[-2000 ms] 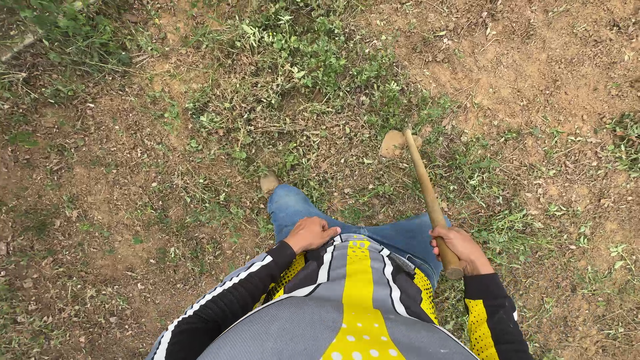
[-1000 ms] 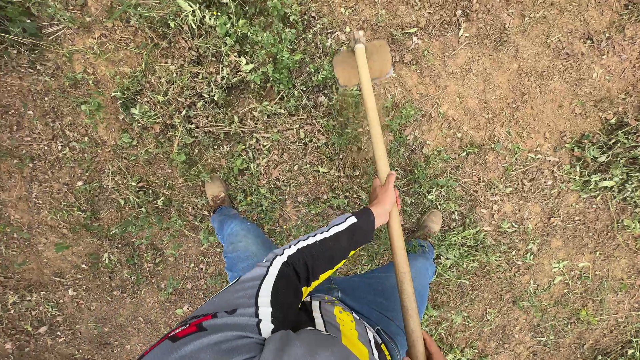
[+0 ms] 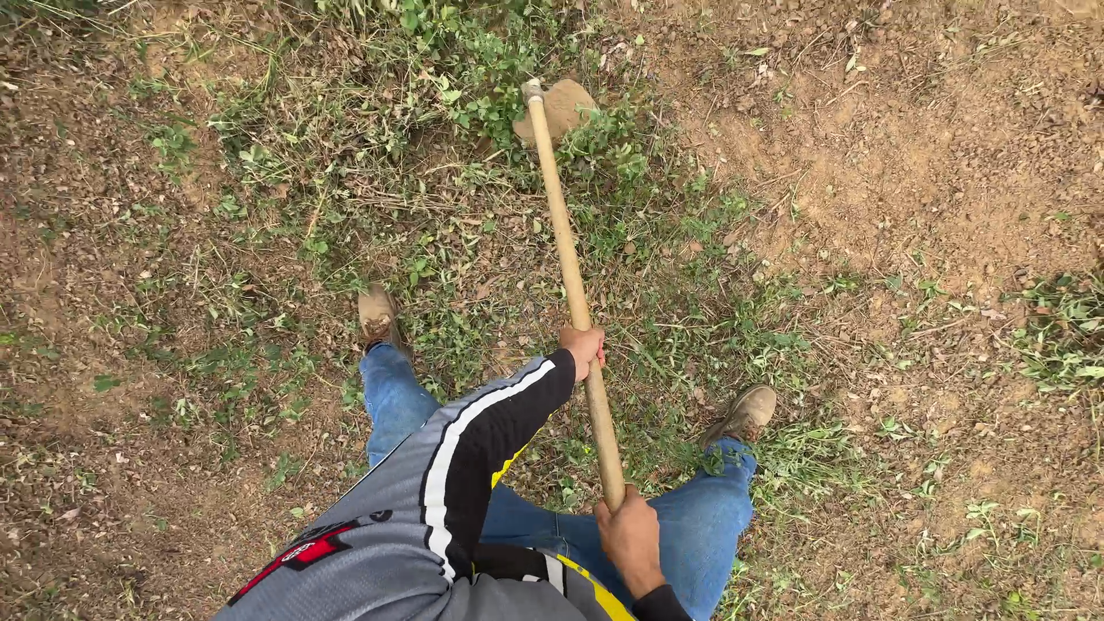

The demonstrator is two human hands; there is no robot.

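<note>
A hoe with a long wooden handle (image 3: 565, 246) slants up and away from my body. Its soil-coloured blade (image 3: 565, 110) lies among green weeds (image 3: 483, 86) at the top of the view, partly covered by leaves. My left hand (image 3: 584, 349) is closed around the middle of the handle. Lower down, my right hand (image 3: 630, 536) grips the butt end, just in front of my jeans. Whether the blade's edge is in the soil cannot be seen.
My left boot (image 3: 378, 315) and right boot (image 3: 749, 412) stand wide apart on either side of the handle. Dry reddish soil (image 3: 862, 155) with leaf litter spreads to the right. More weeds (image 3: 1069, 332) grow at the right edge, and cut-looking stems lie at the upper left.
Two seconds ago only my right hand held the hoe, my left hand resting at my waist; by one second ago my left hand had taken the handle. The blade has since moved into the weeds.
</note>
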